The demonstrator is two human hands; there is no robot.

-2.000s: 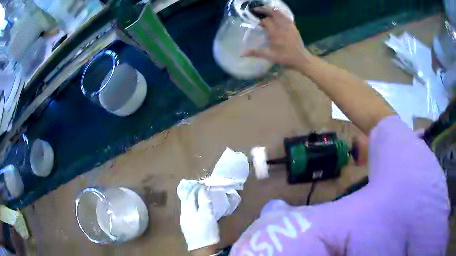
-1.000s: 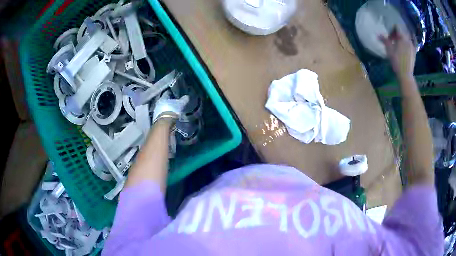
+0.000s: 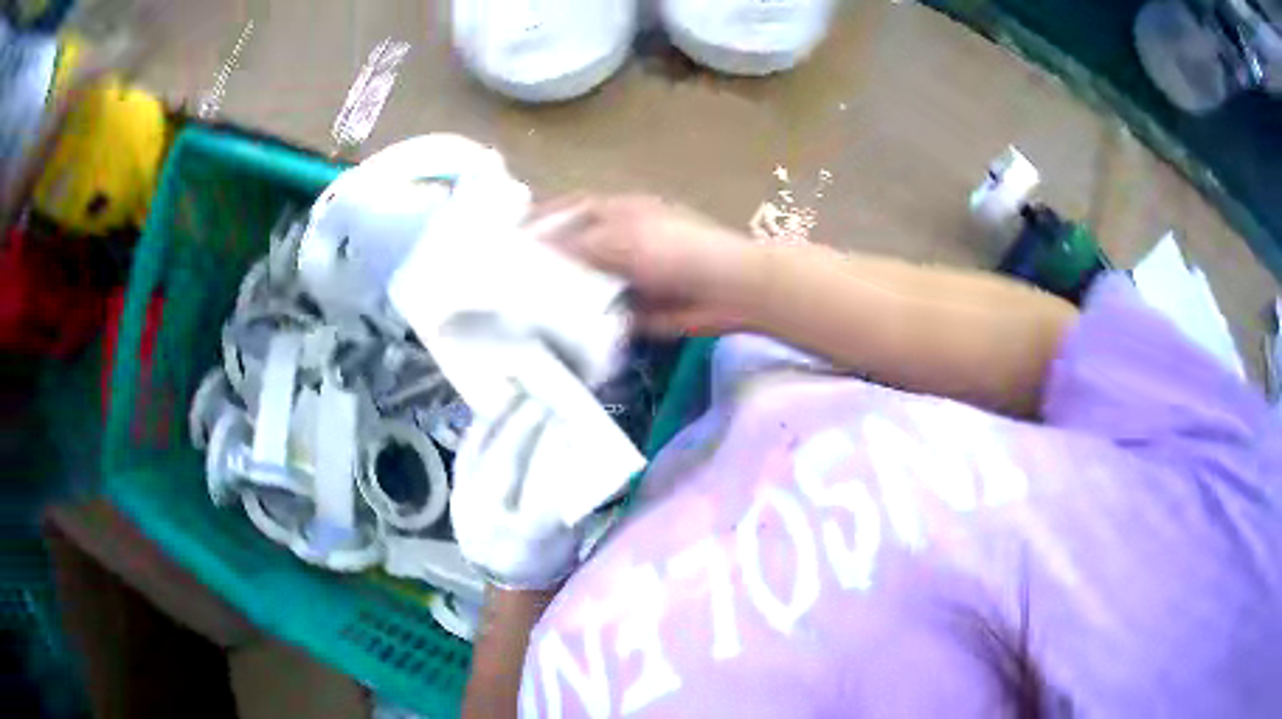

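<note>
My left hand (image 3: 518, 492), in a thin white glove, holds a white ring bracket (image 3: 359, 232) by its flat arm, above the green parts crate. The ring end points up and left. My bare right hand (image 3: 654, 264) holds a crumpled white cloth (image 3: 570, 302) against the bracket. The cloth and bracket are both white and blurred, so the line between them is hard to see. The fingertips of my right hand are partly hidden by the cloth. More ring brackets (image 3: 331, 450) lie heaped in the parts crate (image 3: 141, 407).
Two white-bottomed housings (image 3: 546, 49) stand side by side on the brown bench (image 3: 900, 141) at the top. The small grinder (image 3: 1047, 246) and white sheets (image 3: 1188, 302) are at the right. A yellow container (image 3: 106, 157) is at the left. Another housing (image 3: 1188, 54) is on the dark green conveyor.
My left hand has lifted a bracket out of the heap. My right hand has left the conveyor and taken the cloth from the bench. The view has swung, and two housings now show on the bench.
</note>
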